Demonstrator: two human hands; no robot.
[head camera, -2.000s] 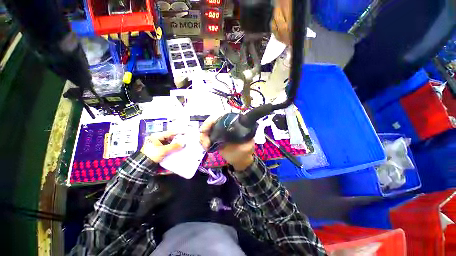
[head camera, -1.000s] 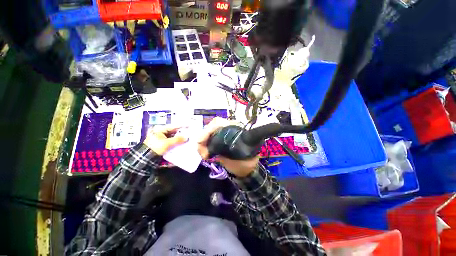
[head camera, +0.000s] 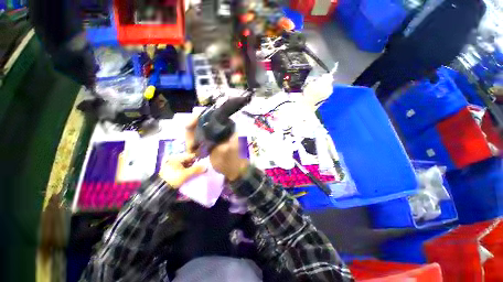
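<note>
The lilac power strip (head camera: 205, 188) is over the bench's front edge, above my lap, tilted. My left hand (head camera: 179, 169) grips its left upper side. My right hand (head camera: 227, 157) is shut on the black electric screwdriver (head camera: 215, 125), held over the far end of the strip. The screwdriver's tip is hidden behind the hands and blurred. A lilac cord (head camera: 238, 205) and a round lilac plug (head camera: 237, 237) hang below the strip.
A large blue bin (head camera: 367, 148) stands right of the bench. Papers, red and black test leads (head camera: 260, 121) and a dark stick tool (head camera: 314, 177) lie on the bench. Parts bins (head camera: 149, 34) stand behind. A person (head camera: 424, 47) is at the upper right.
My right hand and the screwdriver have moved left and farther from my body, and the tool is angled differently. The left hand still holds the strip. The view has shifted.
</note>
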